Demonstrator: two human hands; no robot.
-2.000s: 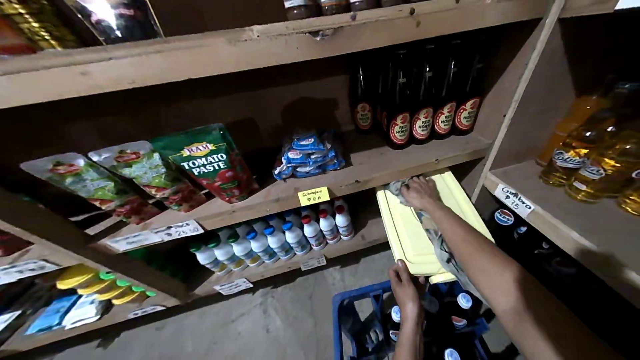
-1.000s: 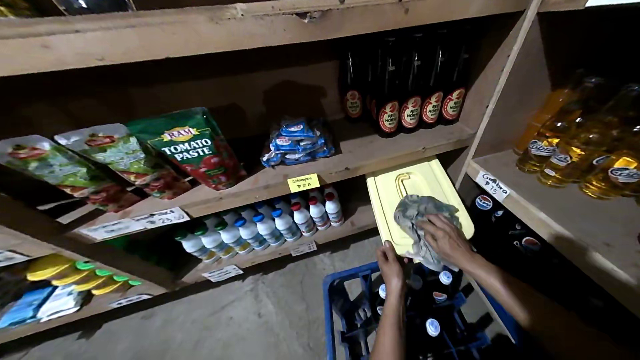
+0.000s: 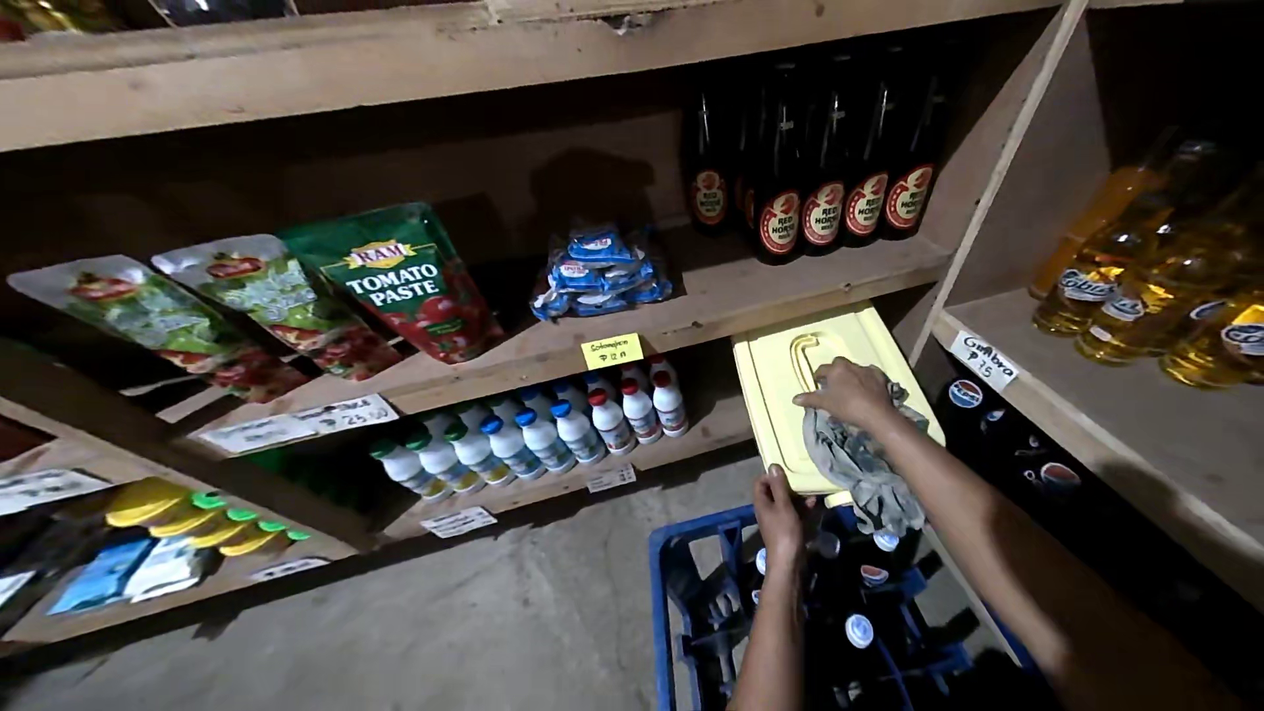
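Observation:
A pale yellow plastic lid [image 3: 775, 395] with a molded handle is tilted at the right of centre, below the shelf edge. My left hand [image 3: 780, 509] grips its lower left edge, the thumb on top. A crumpled grey cloth [image 3: 864, 469] lies against the lid and hangs over its lower edge. My right hand [image 3: 844, 390] is on the cloth's upper end, beside the handle, with its fingers partly bent around the cloth. Under both forearms stands a blue plastic crate [image 3: 676, 592] holding dark bottles with Pepsi caps [image 3: 859, 630].
Dark Red Horse bottles [image 3: 825, 212], blue packets [image 3: 597, 276] and a tomato paste pouch [image 3: 405, 286] stand on the wooden shelf [image 3: 711, 326]. White bottles [image 3: 533, 439] line the shelf below. Amber bottles [image 3: 1116, 316] stand at right, above dark Pepsi bottles [image 3: 1057, 477].
My right hand has moved over the lid with the cloth, from its upper left part to lower down and then up beside the handle. My left hand has kept hold of the lid's lower edge.

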